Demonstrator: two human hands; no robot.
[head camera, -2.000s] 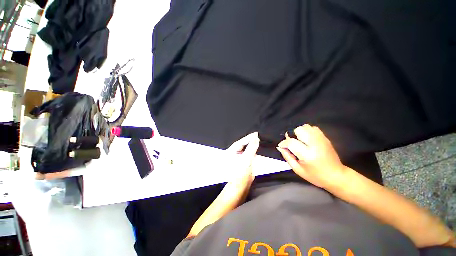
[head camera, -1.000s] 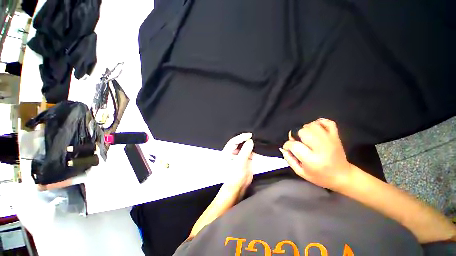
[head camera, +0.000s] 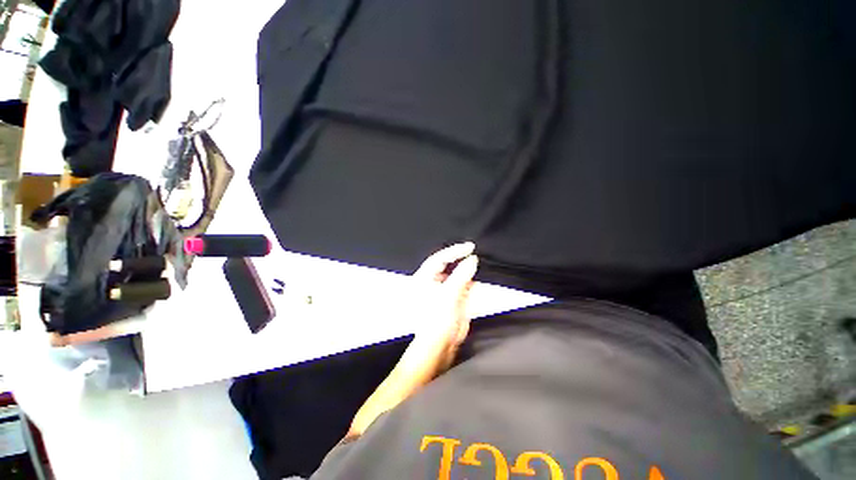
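A large black garment (head camera: 404, 159) covers most of the white table (head camera: 347, 305), with long folds running across it. My left hand (head camera: 448, 281) is at the garment's lower edge, near the table's front edge, and pinches the hem between thumb and fingers. My right hand is out of the picture. No needle or thread can be made out.
A spool with a pink end (head camera: 228, 246) lies by a dark phone (head camera: 250, 294) and two tiny dark pieces (head camera: 279, 285). To the left are a black plastic bag (head camera: 99, 239), dark spools (head camera: 141, 290), metallic loops on scraps (head camera: 197, 169) and crumpled black cloth (head camera: 113, 66). Speckled floor lies right.
My right hand has left the hem and gone out of view. My left hand has stayed at the hem. The view has shifted slightly, and the garment's folds on the right look smoother.
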